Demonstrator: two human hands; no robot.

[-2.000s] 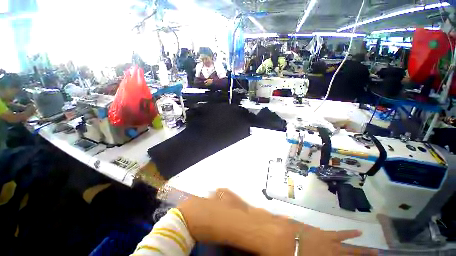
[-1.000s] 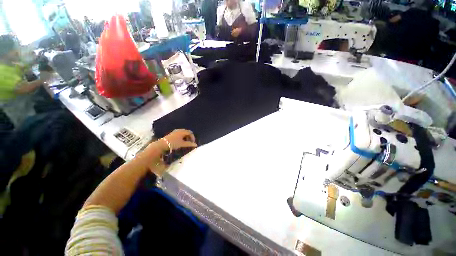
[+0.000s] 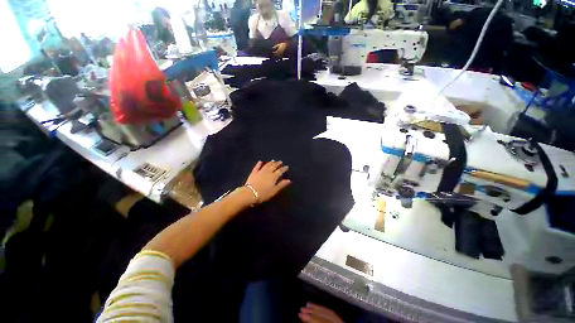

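Note:
A large black fabric panel [image 3: 284,214] lies spread left of the sewing machine [image 3: 492,183] and hangs over the table's front edge. My left hand [image 3: 268,181] lies flat on it, fingers apart, palm down. More black cut panels [image 3: 277,101] lie behind it. My right hand [image 3: 320,313] is at the bottom edge, mostly cut off; only some fingers show below the table edge, and I cannot tell whether it holds anything. Black labels [image 3: 478,233] hang on the front of the machine.
A red plastic bag [image 3: 139,82] stands on the neighbouring machine at left. A measuring tape [image 3: 353,287] runs along the front table edge. A clear tray [image 3: 548,290] is at the lower right. A person [image 3: 272,28] sits at the back, with another white sewing machine [image 3: 384,47] nearby.
The black panel now covers the white surface beside the machine and droops over the front edge. My left hand has moved right, onto it. My right fingers have come into view at the bottom.

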